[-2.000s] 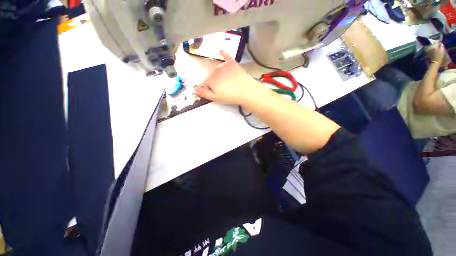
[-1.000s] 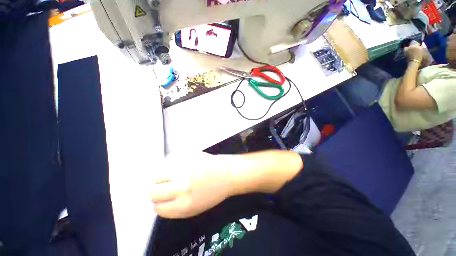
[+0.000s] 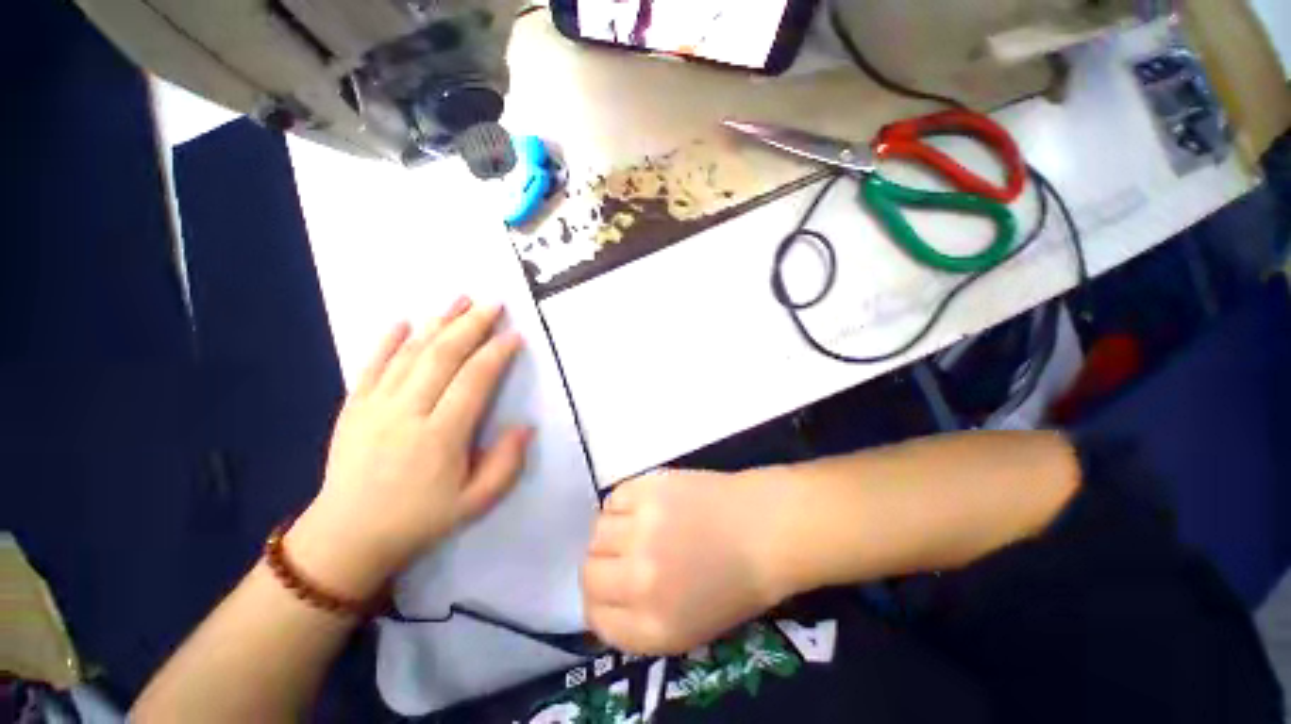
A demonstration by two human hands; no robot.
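Observation:
A white panel [image 3: 489, 552] with a thin dark edge lies on the machine table and runs up to the needle area, under the knurled knob [image 3: 486, 149] and the bright blue guide [image 3: 530, 180]. My left hand [image 3: 418, 424], with a beaded bracelet, lies flat on the panel, fingers spread and pointing at the machine. My right hand [image 3: 680, 563] is curled at the panel's right edge, near the table's front edge. Its fingertips are hidden, but it appears to grip the panel's edge. The needle itself is hidden.
Scissors [image 3: 942, 177] with red and green handles lie right of the bed plate, with a black cord [image 3: 828, 347] looped round them. A phone [image 3: 694, 26] stands behind the needle area. Navy cloth [image 3: 255, 340] drapes at left. The sewing machine head [image 3: 326, 64] is above.
The view has come closer. My left hand has come into view on the white panel, which now lies flat. My right hand has moved from the bed plate down to the panel's edge.

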